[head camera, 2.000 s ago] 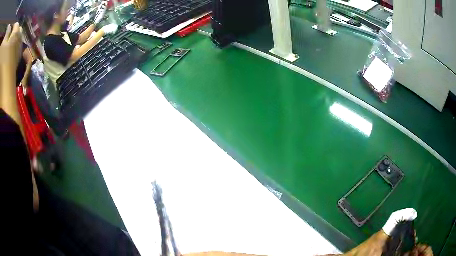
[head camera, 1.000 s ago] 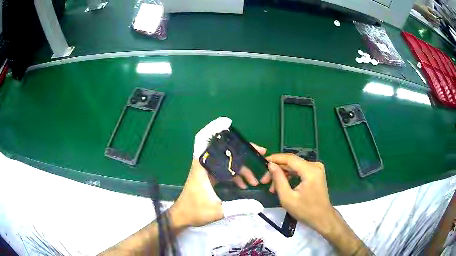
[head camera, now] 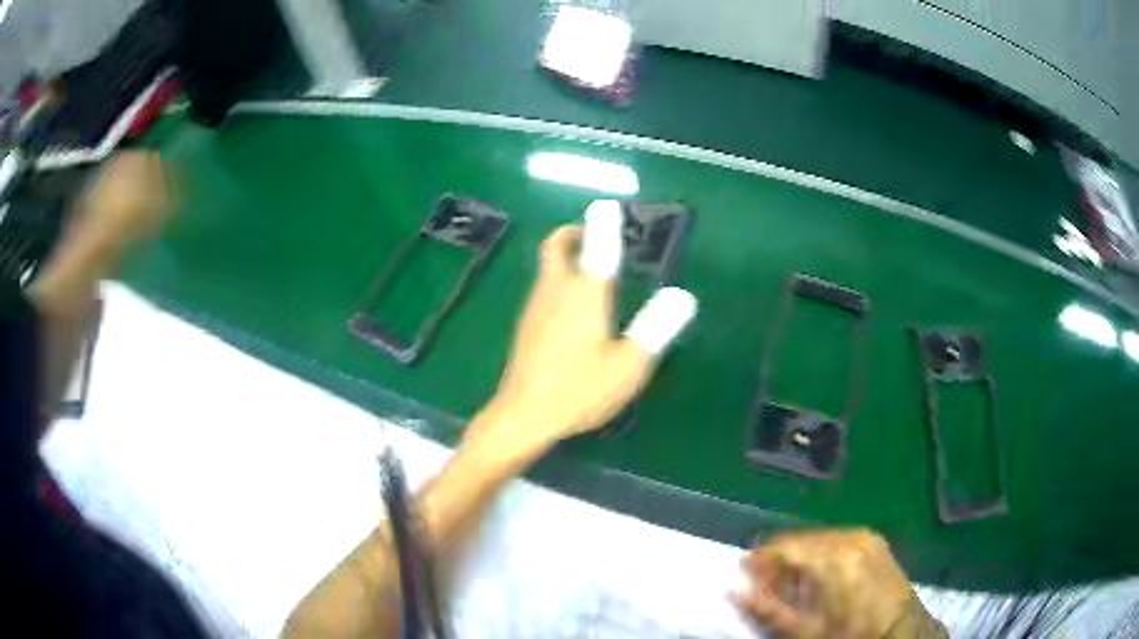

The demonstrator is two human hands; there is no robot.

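My left hand, with white finger cots, reaches over the green belt. Its thumb and finger lie across a dark phone middle frame, camera block at the far end; the hand hides much of the rest. The frame appears to be at belt level. My right hand is curled and blurred at the near edge, its lower part cut off; whether it holds anything cannot be told. Other middle frames lie on the belt: one to the left, one to the right and one farther right.
White cover sheet nearest me; pale rail behind the belt. A clear bag with a white label and another bag lie beyond it. Another person's blurred hand is at left. A dark blurred cord hangs low.
The view has swung left. The frame held up in my left hand is no longer there; that hand now reaches over a frame on the belt. My right hand has come away and is curled nearer me.
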